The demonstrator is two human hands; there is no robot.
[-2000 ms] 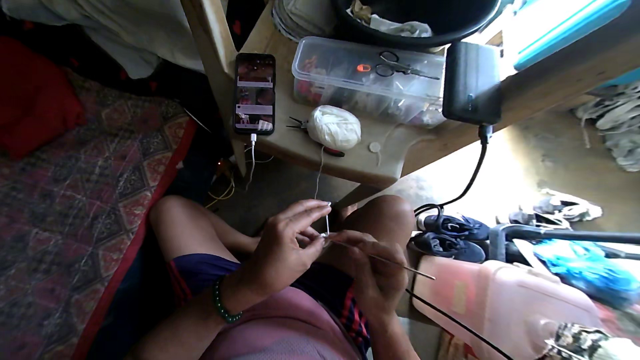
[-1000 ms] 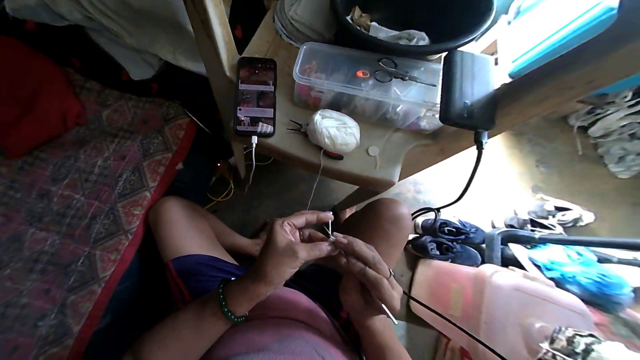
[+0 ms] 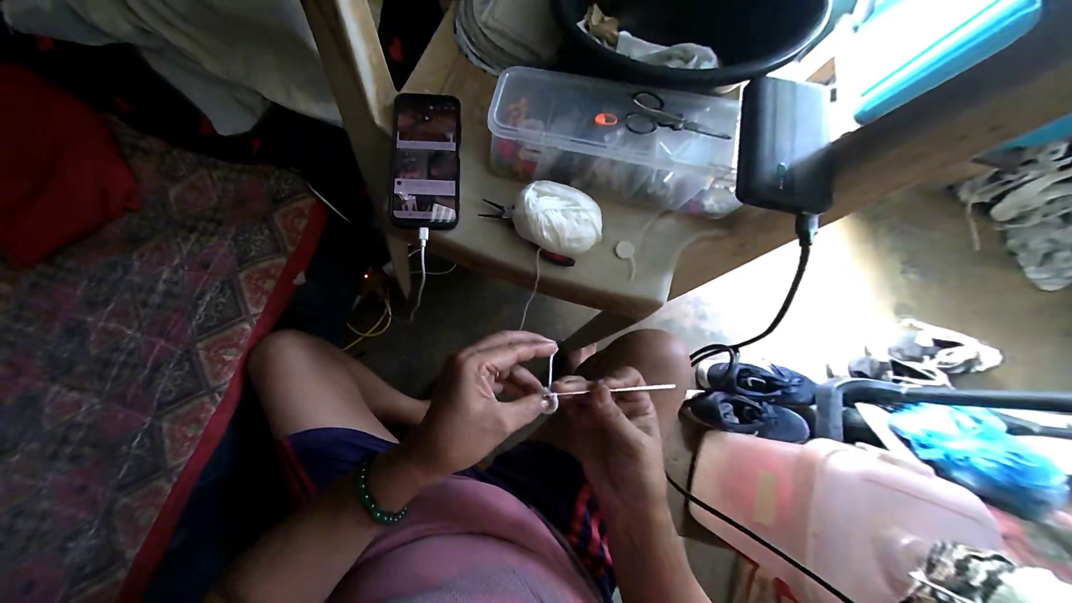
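Note:
My left hand (image 3: pixel 490 398) pinches a small loop of white crochet work (image 3: pixel 549 403) between thumb and finger, with the yarn (image 3: pixel 552 368) stretched up over its raised index finger. A thin crochet hook (image 3: pixel 641 389) lies in my right hand (image 3: pixel 615 427), its tip at the work and its shaft pointing right. From the hands the strand runs to a ball of white yarn (image 3: pixel 559 218) on the plastic chair seat. Under the ball are pliers (image 3: pixel 496 209), with the jaws and a red handle end showing.
On the seat stand a phone (image 3: pixel 426 161) on a cable, a clear plastic box (image 3: pixel 620 134) with scissors (image 3: pixel 662 117) on its lid, and a black basin (image 3: pixel 703 71). A black power bank (image 3: pixel 785 144) sits right. Dark shoes (image 3: pixel 754 394) and a pinkish plastic container (image 3: pixel 829 494) are at right.
The hook has swung from pointing down and right to lying nearly level. My right hand has turned with it, its fingers now more curled. My left hand still holds the work.

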